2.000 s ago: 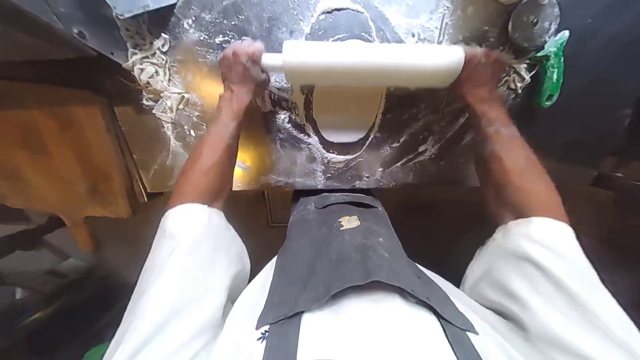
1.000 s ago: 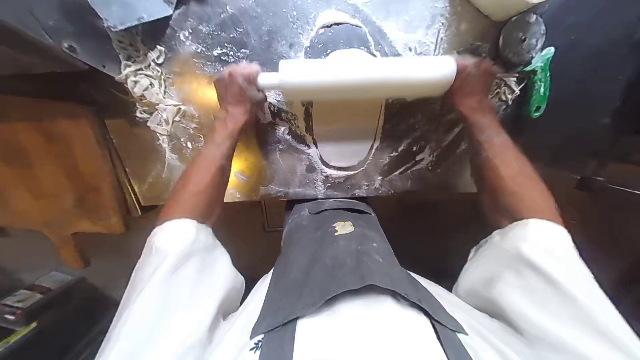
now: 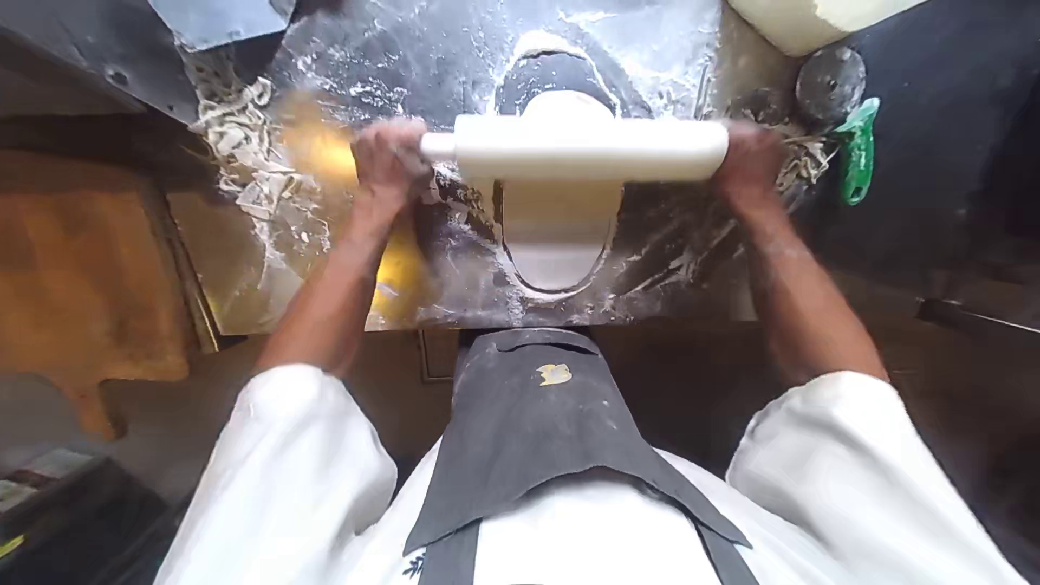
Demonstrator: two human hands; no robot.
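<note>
A white rolling pin (image 3: pixel 589 149) lies crosswise over an oval sheet of pale dough (image 3: pixel 561 236) on a floured metal worktop (image 3: pixel 455 276). My left hand (image 3: pixel 392 158) is closed around the pin's left handle. Blurred by motion, my right hand (image 3: pixel 749 162) grips its right end and hides the handle there. Dough shows on both sides of the pin, its narrow top end just beyond it. A ring of flour surrounds the dough, reaching farther out than the dough at the far end.
Dough scraps (image 3: pixel 248 150) lie left of my left hand; more scraps (image 3: pixel 804 161) lie beyond my right. A green-handled tool (image 3: pixel 858 154) and a round dark metal object (image 3: pixel 830 85) are at the right. A wooden board (image 3: pixel 81 276) stands at the left, a pale container (image 3: pixel 821 20) at the top right.
Both hands stay on the rolling pin throughout. The pin's place over the dough shifts a little, and more dough shows beyond it now than two seconds ago.
</note>
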